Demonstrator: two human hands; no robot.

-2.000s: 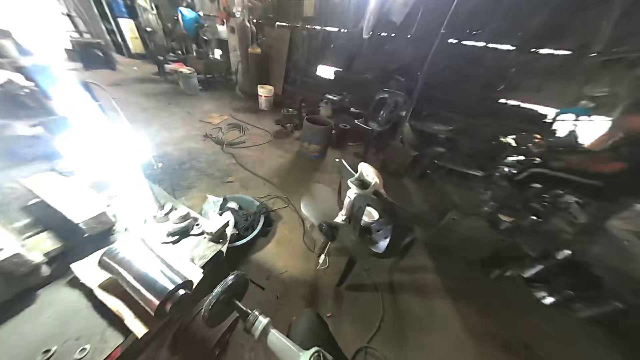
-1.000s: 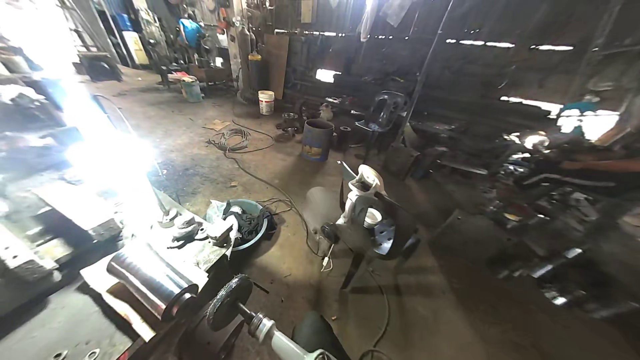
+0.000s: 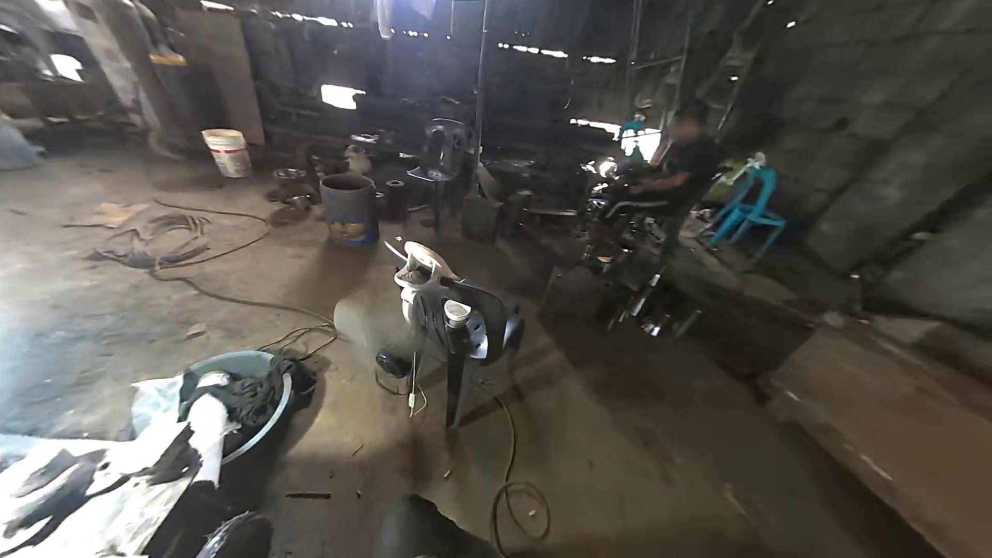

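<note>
Neither of my hands shows in the head view, so what they hold or touch is hidden. At the bottom centre is a dark rounded form [image 3: 426, 531], perhaps my knee. A pale blue basin [image 3: 285, 403] with dark cloth [image 3: 252, 395] in it stands at the lower left, beside a cluttered surface with pale sheets [image 3: 132, 511]. Near the middle, a dark plastic chair [image 3: 480, 310] carries a white cup [image 3: 457, 311] and a pale object of unclear kind.
Cables [image 3: 225, 298] run over the floor, with another coil [image 3: 521, 504] near the bottom. A metal drum [image 3: 349, 209] and a white bucket [image 3: 227, 153] stand farther back. A person [image 3: 682, 167] sits at the right by machinery, near a blue chair [image 3: 752, 205].
The view has swung right. The bright glare, the shiny metal cylinder and the power tool with a round wheel, seen earlier at the lower left, are out of view or barely in it.
</note>
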